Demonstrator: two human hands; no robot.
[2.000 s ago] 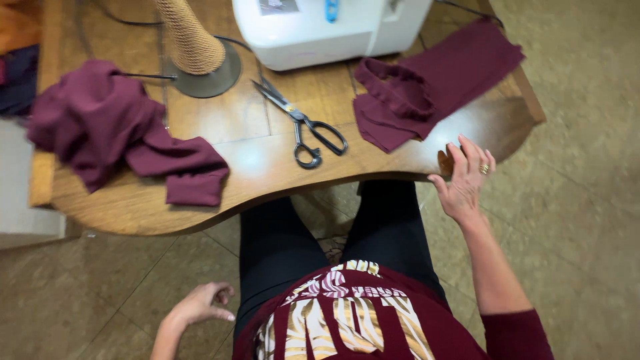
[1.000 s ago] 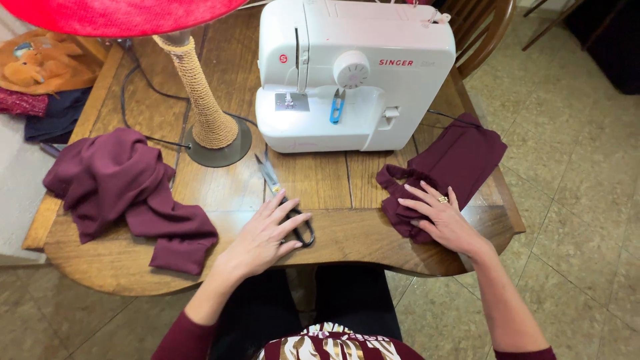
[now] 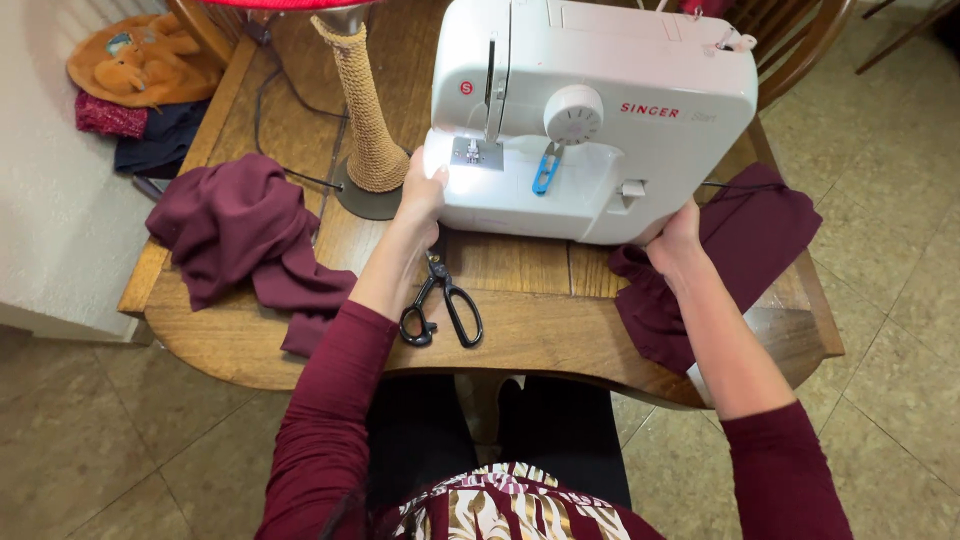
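Both my hands grip a white Singer sewing machine [image 3: 592,180] by its lower ends. My left hand [image 3: 424,191] holds the left end, thumb on top by the lit needle area. My right hand [image 3: 675,232] is at the lower right corner, its fingers hidden beneath or behind the machine. Small blue thread snips [image 3: 547,171] lie on the machine's bed. Black-handled fabric scissors [image 3: 442,296] rest on the table below it, their blades partly hidden. A crumpled maroon cloth [image 3: 240,232] lies at left. Another maroon cloth [image 3: 750,240], with a gathered edge, lies partly under my right forearm.
The wooden table [image 3: 525,345] has a curved front edge. A lamp with a rope-wrapped stem [image 3: 364,112] stands beside my left hand, its black cord [image 3: 259,112] running behind. Folded clothes [image 3: 142,75] are stacked at upper left. Wooden chairs [image 3: 810,52] stand behind the table.
My left hand has gone from the scissors to the machine's left end. My right hand has left the right maroon cloth for the machine's lower right corner. The machine sits nearer the table's front edge.
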